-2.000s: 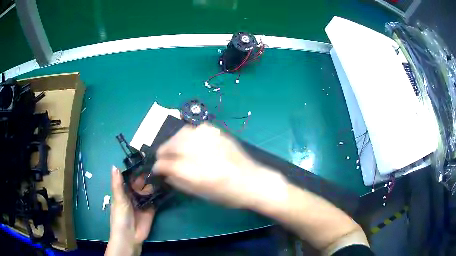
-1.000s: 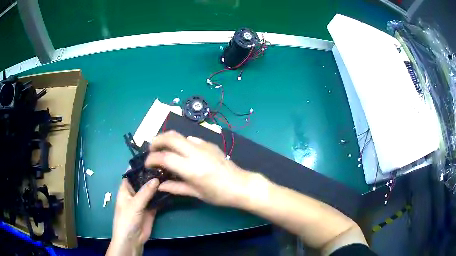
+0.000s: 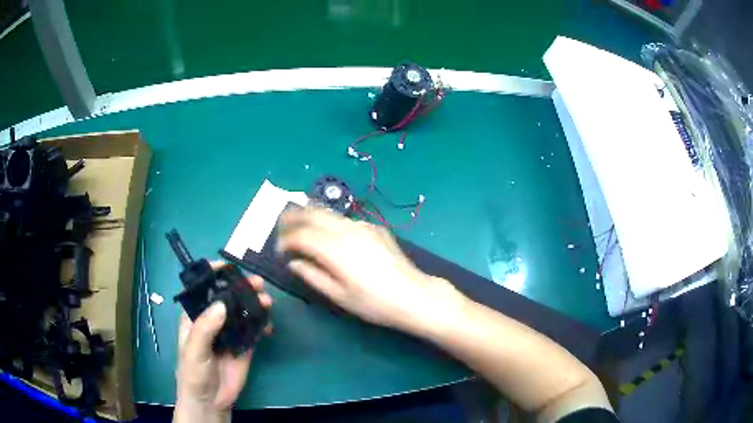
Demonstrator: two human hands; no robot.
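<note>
My left hand holds a black plastic bracket, its two thin prongs pointing up and left. The bracket's round part now looks filled with something dark. My right hand is over the left end of the black strips, fingers bent and slightly blurred; what its fingertips touch is hidden. A thin black strip sticks out below the right fingers. A cream backing sheet lies at the strips' left end. A round wired component lies just behind my right hand.
A cardboard tray of black brackets stands at left, with thin rods beside it. A stack of round components with red and black leads stands near the rear rail. A white box and bagged cables are at right.
My right hand has moved off the bracket, up and right to the strips. My left hand has tilted the bracket and moved slightly left and down. The red lead across the strips no longer shows.
</note>
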